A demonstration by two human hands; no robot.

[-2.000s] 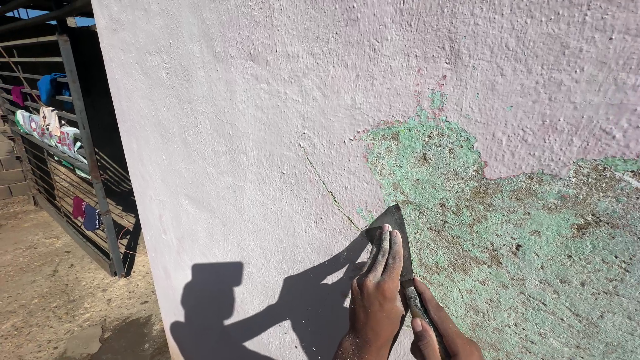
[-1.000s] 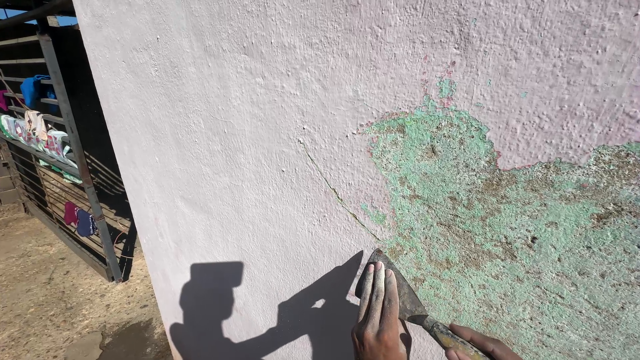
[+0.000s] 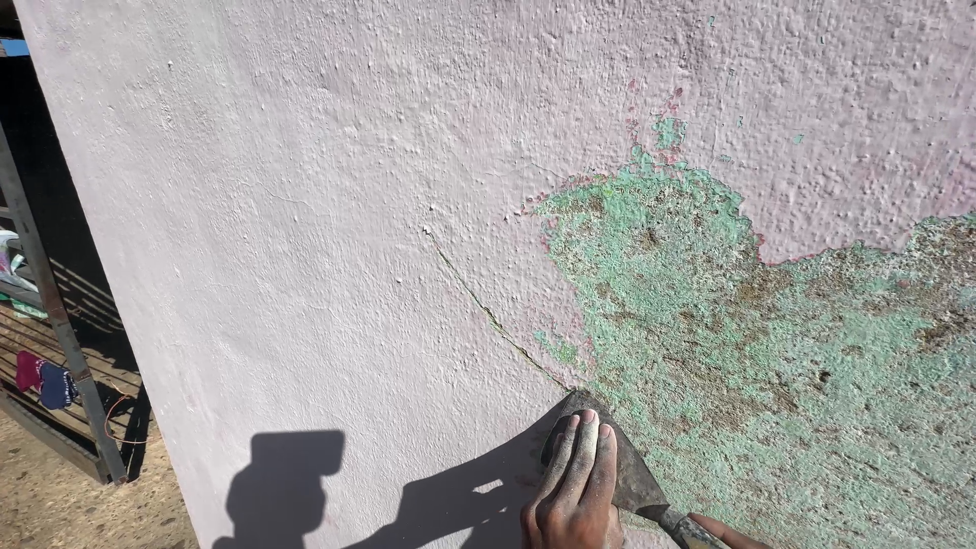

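A metal putty knife (image 3: 629,465) with a worn, dusty blade lies against the painted wall (image 3: 343,305), its corner touching the lower end of a thin diagonal crack (image 3: 492,316). My left hand (image 3: 576,488) presses dusty fingers flat on the blade. At the bottom edge my right hand (image 3: 724,531) is on the handle, mostly out of frame. Right of the blade, the pale pink paint is gone over a rough patch of green and brown old coating (image 3: 686,320). A small green spot (image 3: 560,347) shows between crack and patch.
At the left, past the wall's corner, stands a metal barred gate (image 3: 65,343) with maroon and navy cloths (image 3: 53,381) hanging on it. Bare ground (image 3: 84,515) lies below. Shadows of a head and arms fall on the lower wall.
Both hands and the putty knife have moved down the wall, and the handle now slants more to the right. More of the crack shows than two seconds ago.
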